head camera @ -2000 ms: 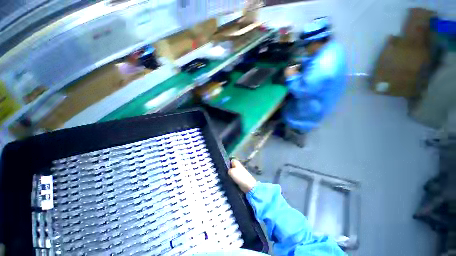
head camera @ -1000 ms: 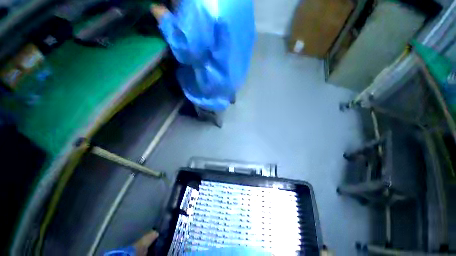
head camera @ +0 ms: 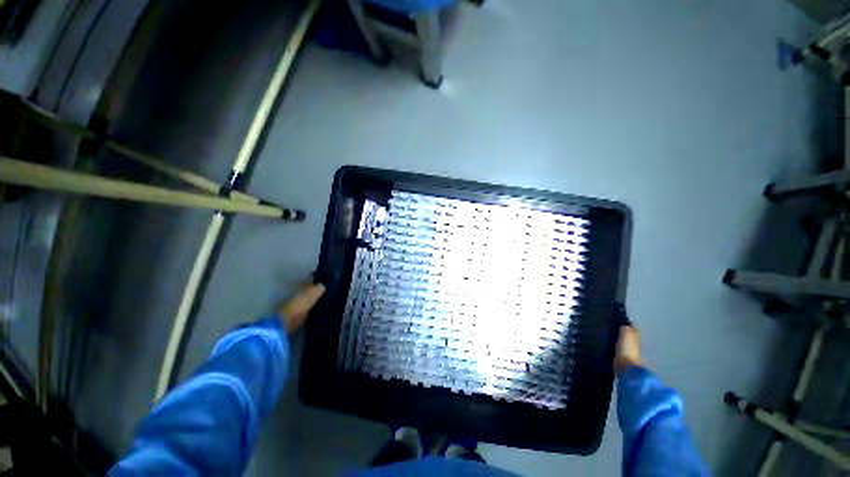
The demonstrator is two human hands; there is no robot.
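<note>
A wide black component tray (head camera: 466, 426) is in the middle of the view, low over the floor in front of my feet. It is filled with tight rows of small silvery electronic parts (head camera: 466, 289), brightly lit by glare. My left hand (head camera: 302, 306) grips the tray's left side. My right hand (head camera: 628, 348) grips its right side. The fingers of both hands are partly hidden at the tray's edges. I cannot tell whether the tray touches anything beneath it.
Pale bench frame tubes (head camera: 200, 263) stand on the left, one leg end (head camera: 294, 215) reaching near the tray. A stool (head camera: 429, 48) stands at the top. Grey frame legs (head camera: 792, 281) are on the right. My shoes (head camera: 403, 445) show below the tray.
The tray has come up fully into view and covers where the silver-grey dolly showed on the floor. The view has tilted down; the person in blue has mostly left the top of the picture.
</note>
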